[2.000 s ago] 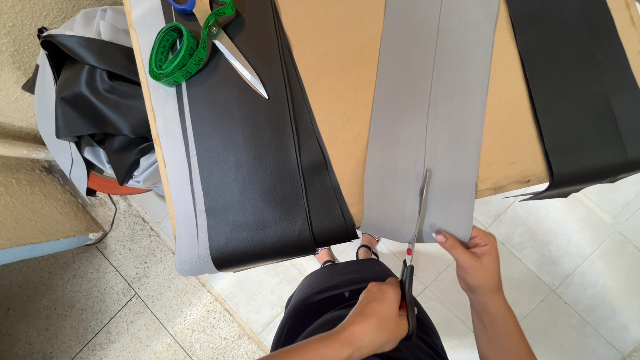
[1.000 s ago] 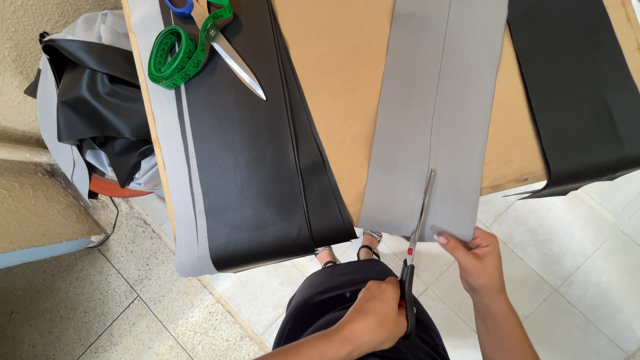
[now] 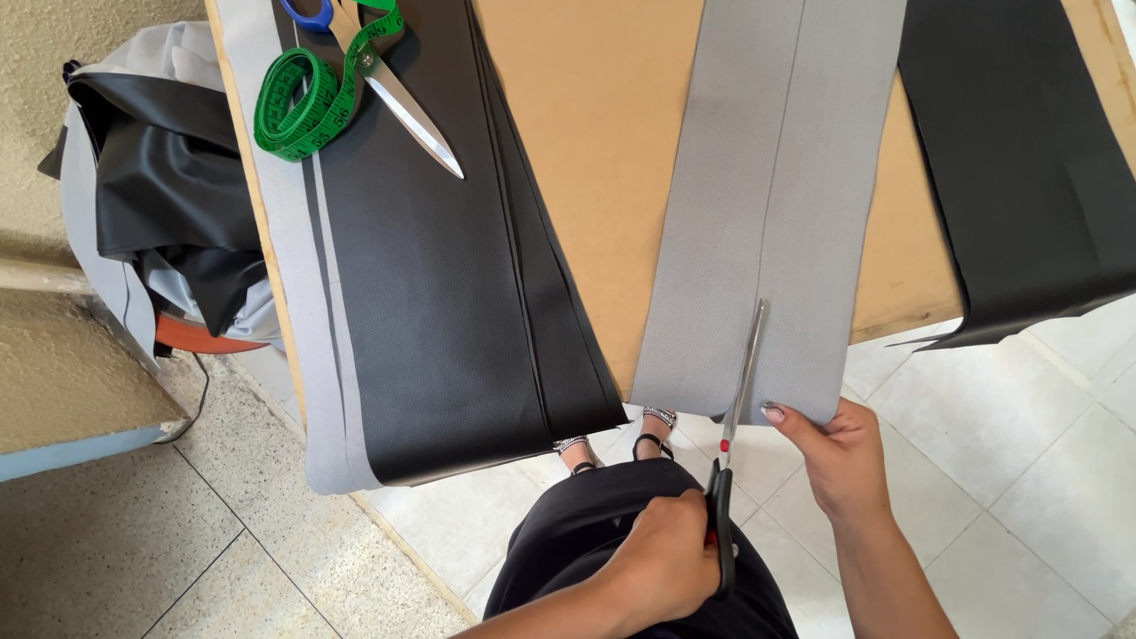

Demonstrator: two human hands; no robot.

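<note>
A long grey fabric strip (image 3: 728,222) with a dark line running down its length hangs over the table's near edge. My left hand (image 3: 670,555) is closed around the black handles of a pair of scissors (image 3: 744,382), whose blades point away from me and look closed together at the strip's near end, close to the line. Whether fabric lies between the blades cannot be told. To the right of the blades, my right hand (image 3: 839,453) pinches the strip's near right corner, thumb on top and fingers underneath.
Layered black sheets (image 3: 435,293) over grey ones cover the table's left side, carrying blue-handled scissors (image 3: 413,115) and a green measuring tape (image 3: 311,115). Another black sheet (image 3: 1021,177) overhangs at right. Brown table surface (image 3: 586,106) shows between. Bundled fabric (image 3: 169,177) lies beyond the left edge.
The far part of the grey strip has shifted slightly to the right, and its near end slightly to the left. Both hands keep their holds.
</note>
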